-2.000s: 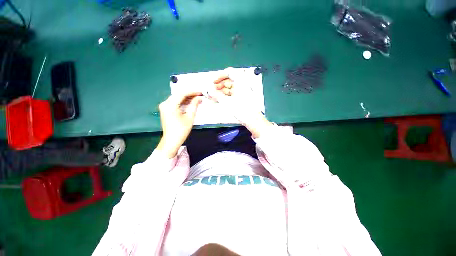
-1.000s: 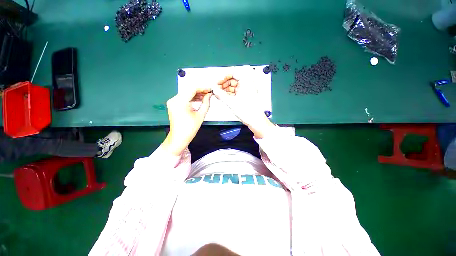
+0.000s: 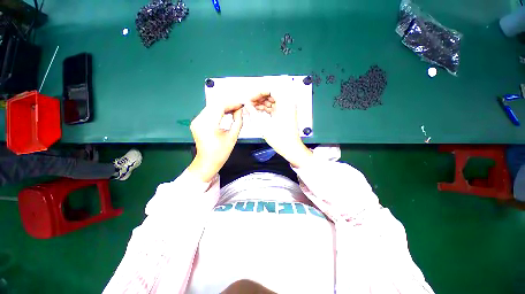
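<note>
The white work board (image 3: 253, 86) lies at the table's near edge, with dark round discs at corners. My left hand (image 3: 217, 129) is over its left part, thumb and forefinger pinched on a tiny dark component (image 3: 242, 105). My right hand (image 3: 276, 123) is over its middle, fingers curled, its fingertips close to the left ones; what it holds is too small and overexposed to tell. A pile of leaded components (image 3: 156, 22) lies beyond the board to the left. Flat grainy black spacers (image 3: 362, 89) lie right of the board. A small dark cluster (image 3: 285, 43) lies beyond it.
Left on the table are a red bin (image 3: 33, 123), a black smartphone (image 3: 77, 89) and a thin white stick (image 3: 49, 69). Right are a plastic bag (image 3: 430, 41) and blue cutters (image 3: 509, 108). Red stools (image 3: 43, 209) stand below; a person's shoe (image 3: 128, 164) shows at left.
The view has shifted since two seconds ago and is sharper. Against one second ago, my right hand has turned slightly and drawn nearer my body; my left pinch has barely moved.
</note>
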